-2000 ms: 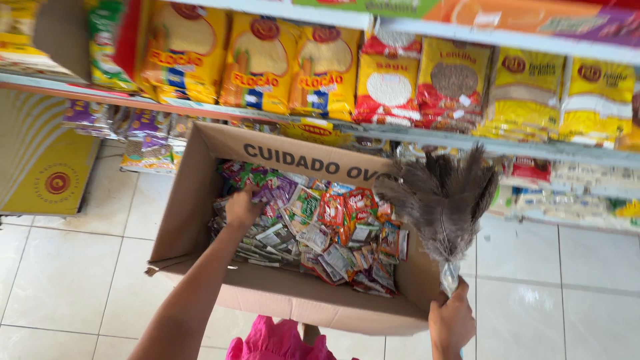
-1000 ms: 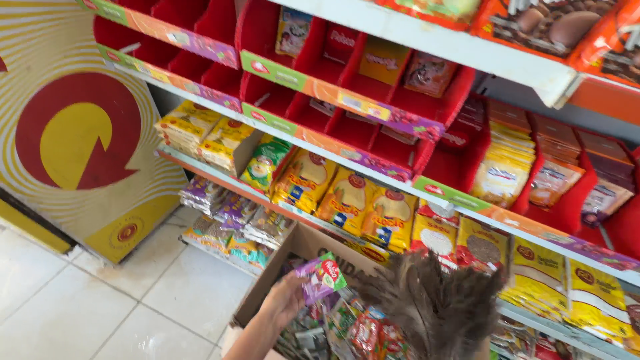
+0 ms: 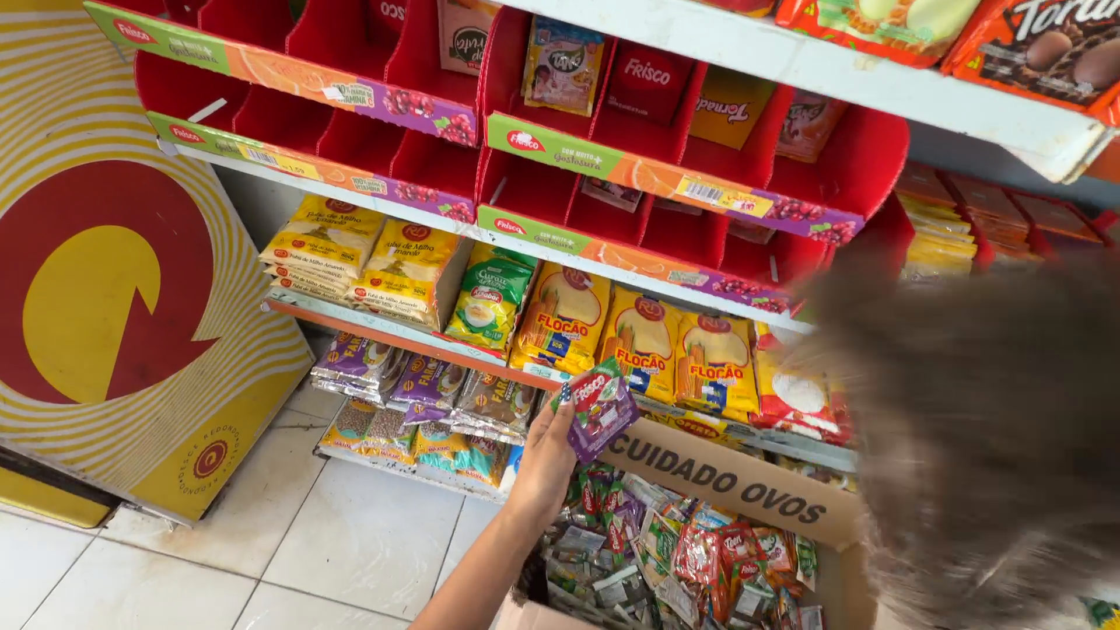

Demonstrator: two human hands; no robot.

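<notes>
My left hand [image 3: 547,455] holds a purple and green Frisco drink-mix sachet [image 3: 598,409] above the left rim of a cardboard box [image 3: 717,472]. Many mixed sachets [image 3: 682,560] lie in a heap inside the box. A blurred grey-brown feather duster [image 3: 989,420] fills the right side of the view; my right hand is not seen. Above stand red divided display trays [image 3: 647,157], a few compartments holding sachets or small boxes.
A shelf of yellow flour bags [image 3: 560,319] runs behind the box, with bagged goods [image 3: 429,385] on lower shelves. At left stands a yellow and red panel [image 3: 114,280]. White tiled floor [image 3: 341,525] lies below. A white shelf edge [image 3: 787,79] juts out at upper right.
My left hand was down among the sachets in the box; it has come up with a purple sachet. The view has swung up and left. My right hand, earlier on the duster's handle, has left the view.
</notes>
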